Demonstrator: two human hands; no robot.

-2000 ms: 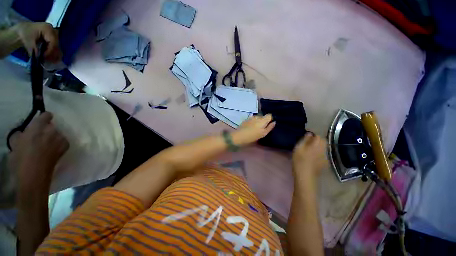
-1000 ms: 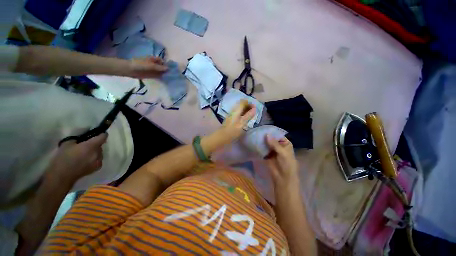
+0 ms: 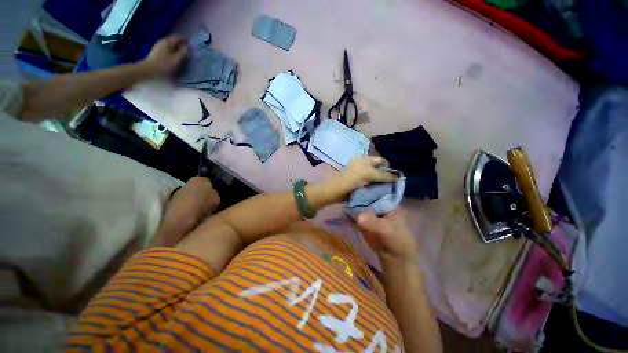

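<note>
My left hand [image 3: 358, 178], with a green bracelet at the wrist, and my right hand [image 3: 387, 231] hold one pale blue-white flap piece [image 3: 375, 198] between them. The piece is bent and curled, with a dark edge line. My left fingers are at its top and partly hidden by it; my right thumb is at its lower edge. Just left lies a stack of pale flap pieces [image 3: 339, 143]; a second pale stack [image 3: 290, 100] lies beyond it. Black flap pieces [image 3: 407, 160] lie overlapping right of my hands.
Black shears [image 3: 346, 93] lie beyond the pale stacks. The iron [image 3: 492, 196] stands at right by a pink and white pad [image 3: 534, 303]. At left, another person's hand [image 3: 167, 56] is by a grey-blue pile [image 3: 210, 71]. A loose grey-blue piece [image 3: 259, 132] lies near dark trimmings.
The black pieces were under my hands; then I took up a pale piece, now curled between both hands. The other person put down a grey-blue piece and reached back to the pile.
</note>
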